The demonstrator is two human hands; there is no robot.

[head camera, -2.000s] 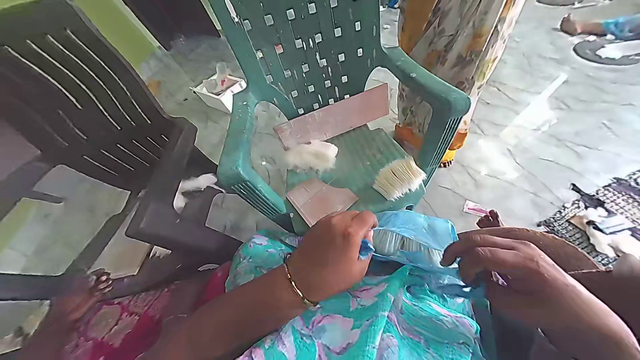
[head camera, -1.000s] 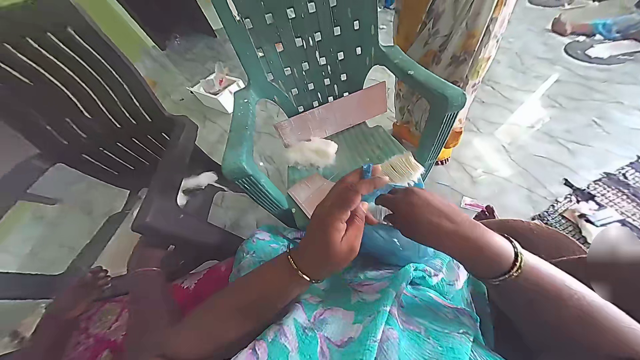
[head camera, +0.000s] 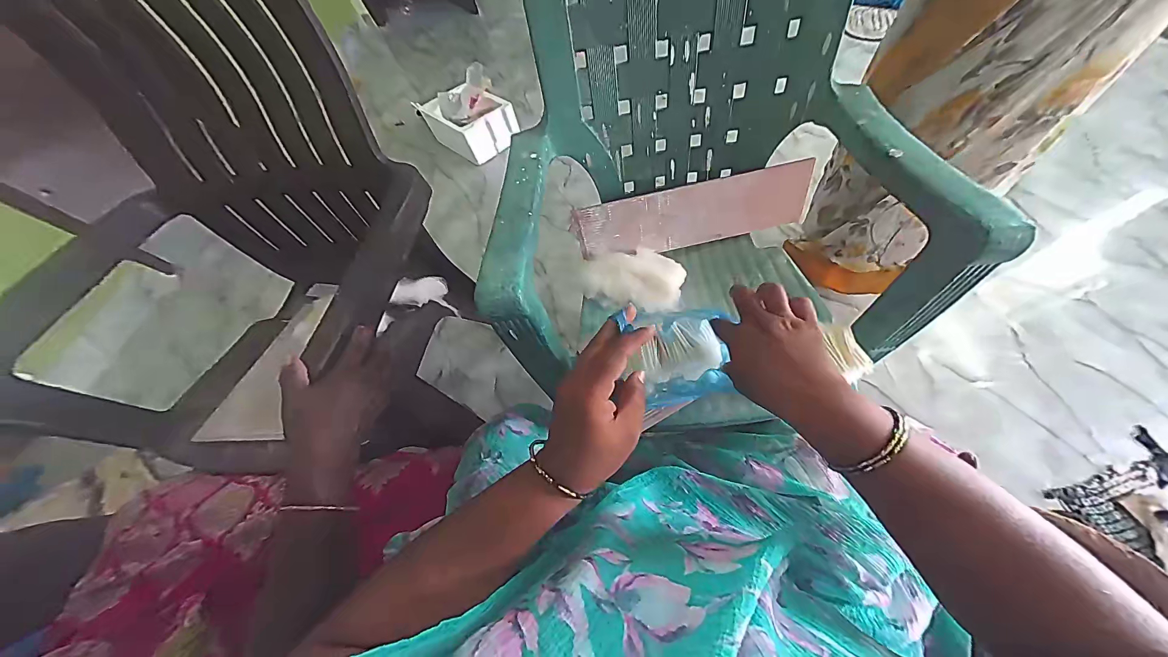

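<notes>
My left hand [head camera: 598, 406] pinches the left side of a thin blue plastic bag [head camera: 689, 388], and my right hand [head camera: 780, 351] grips its right side. White, strand-like material shows inside the bag, over the front of a green plastic chair's seat. Just behind the bag lies a tuft of white cotton-like fibre [head camera: 634, 276]. A bundle of pale thin sticks or wicks [head camera: 849, 351] is partly hidden by my right hand. Across the back of the seat rests a pinkish flat board [head camera: 698, 208].
The green chair [head camera: 516, 228] faces me. To the left is a dark plastic chair [head camera: 365, 237] with white fluff [head camera: 420, 292] on it and another person's hand [head camera: 333, 401] by its armrest. A white box [head camera: 474, 128] sits on the floor behind. Patterned cloth [head camera: 967, 119] hangs at the right.
Both hands and the blue bag have moved from over my lap to above the front of the chair seat. My hands, close together one second ago, are now apart at the bag's two sides.
</notes>
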